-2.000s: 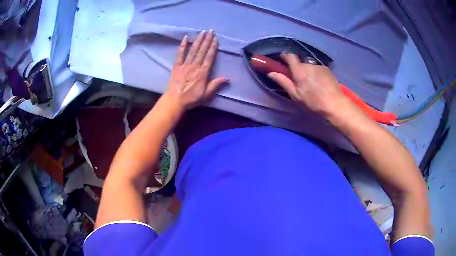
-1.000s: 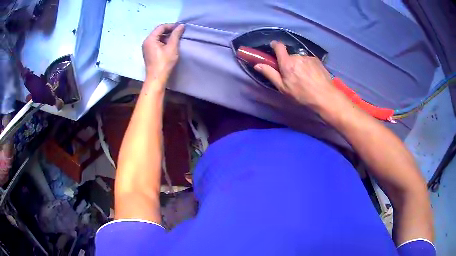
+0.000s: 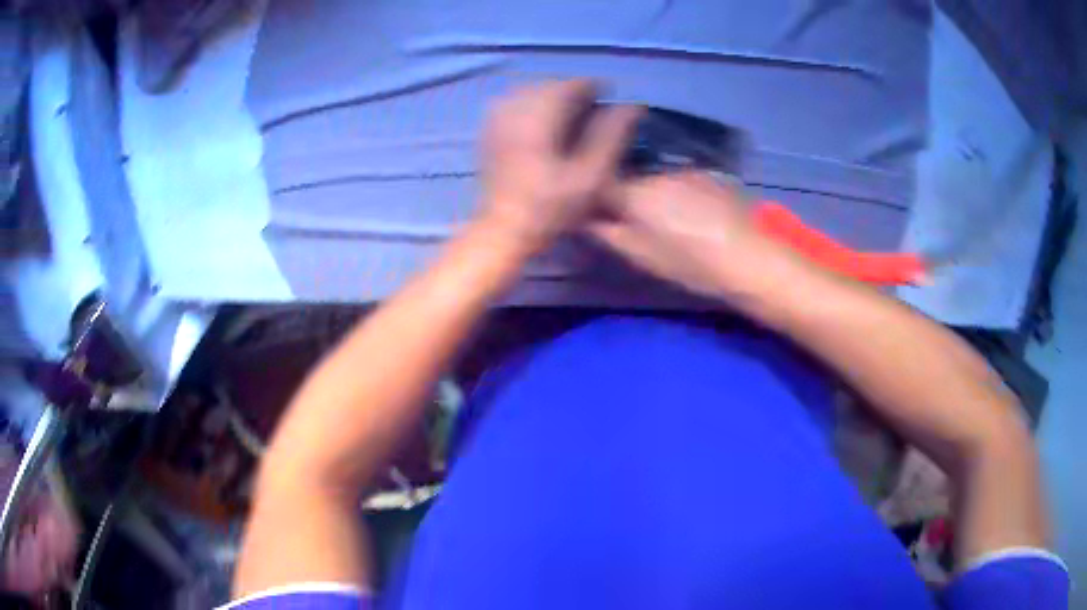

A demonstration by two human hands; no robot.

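Note:
The mauve-grey garment piece (image 3: 370, 155) lies over the white table, with several dark fold lines running across it. The dark iron (image 3: 685, 141) stands on the cloth at the centre, mostly covered by the hands. My right hand (image 3: 679, 221) is at its handle; the handle itself is hidden. My left hand (image 3: 542, 161) is blurred and close beside my right hand, over the iron's left end. Whether it touches the iron is unclear. The orange-red cord sleeve (image 3: 834, 248) runs right from my right wrist.
The white table cover (image 3: 191, 179) shows at left and right of the cloth. A second dark iron (image 3: 113, 358) is on the neighbouring table at left. Part of a person (image 3: 42, 542) shows at the lower left. Blurred scraps and items lie below the table.
My left hand has left the cloth's left edge and moved right to the iron and my right hand. The cloth now lies straighter across the table. The view has shifted.

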